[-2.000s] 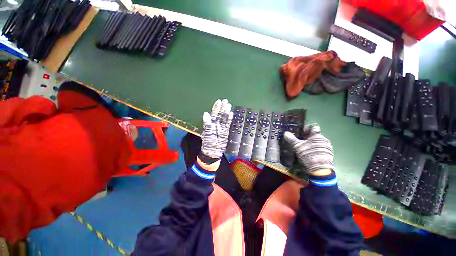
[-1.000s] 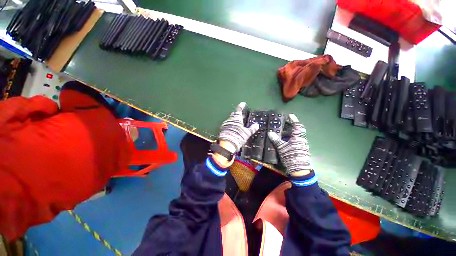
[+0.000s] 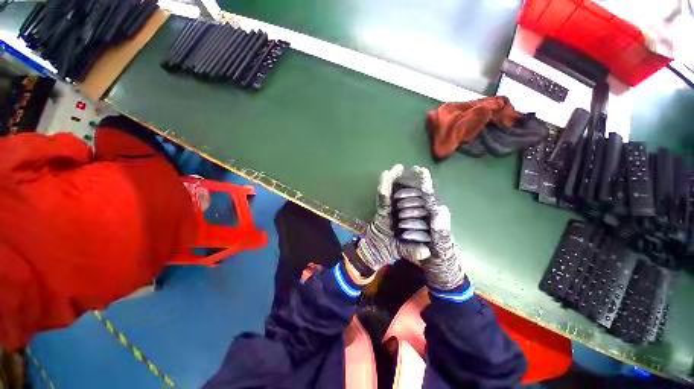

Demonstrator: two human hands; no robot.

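A batch of black remotes (image 3: 412, 216) is squeezed into a ribbed block between my two gloved hands, at the bench's front edge, with the ends of several remotes facing up. My left hand (image 3: 380, 222), in a grey-white knitted glove, presses on the block's left side. My right hand (image 3: 441, 241), in a matching glove, wraps its right side. The far end of the block is partly covered by fingers. Whether the block touches the bench cannot be told.
A brown rag (image 3: 464, 125) and dark grey cloth (image 3: 511, 135) lie beyond. A row of remotes (image 3: 221, 53) leans at left. Right are a pile of remotes (image 3: 609, 171), a neat group (image 3: 605, 281), a single remote (image 3: 535, 80) and a red bin (image 3: 593, 38). A red-clothed person (image 3: 91, 228) sits left.
The remotes first lay side by side, faces up, between my spread hands. My hands have closed in and now squeeze them together as a compact, turned block.
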